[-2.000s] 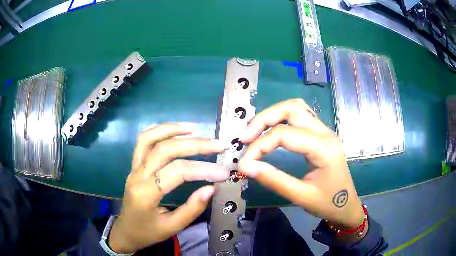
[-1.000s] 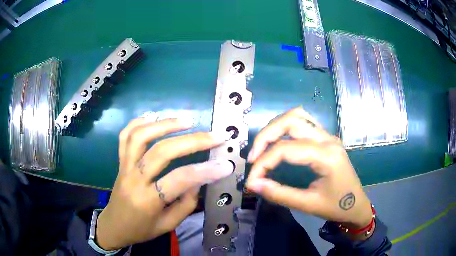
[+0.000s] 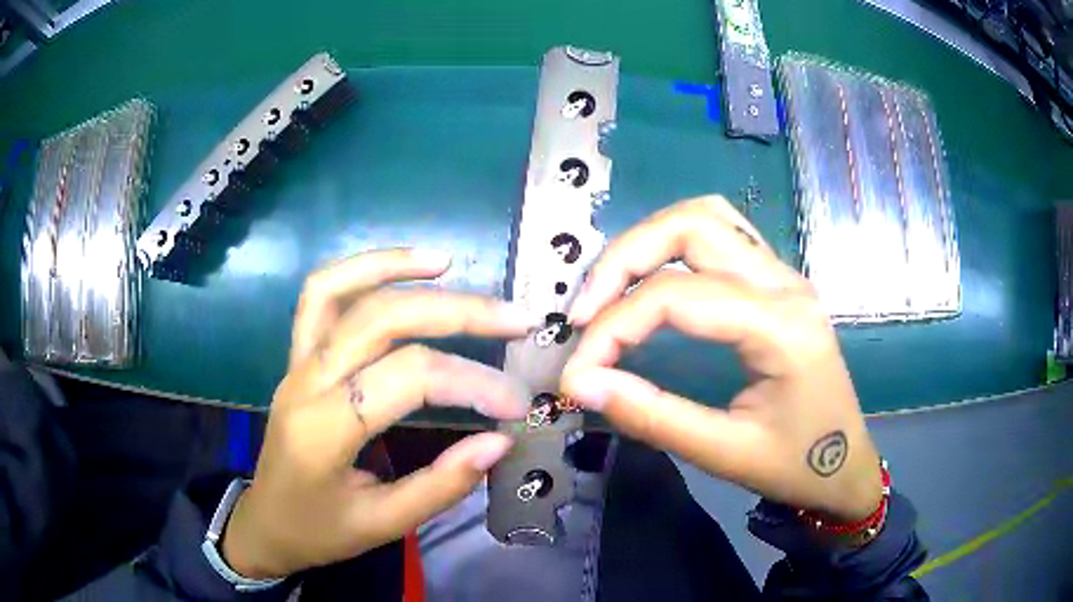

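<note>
A long grey metal housing bar (image 3: 553, 212) with a row of round dark holes and a notched right edge stands lengthwise before me. Silvery bits show in its holes. My right hand (image 3: 706, 365) pinches a small reddish, coppery insert (image 3: 570, 403) between thumb and forefinger at the second hole from the near end. The fingertips partly hide the insert. My left hand (image 3: 388, 388) lies at the bar's left edge, its fingertips touching or very near it, thumb and fingers apart, holding nothing else that I can see.
A second housing bar (image 3: 241, 147) lies slanted at left. Clear ribbed plastic trays lie at far left (image 3: 82, 235) and at right (image 3: 877, 188). A labelled metal bar (image 3: 747, 82) and blue tape (image 3: 699, 98) are at upper right, with tiny specks (image 3: 753, 194) below.
The housing bar sits higher in view, showing its near end. My right hand has come back onto the bar, one hole nearer me than two seconds ago, with the reddish insert visible again.
</note>
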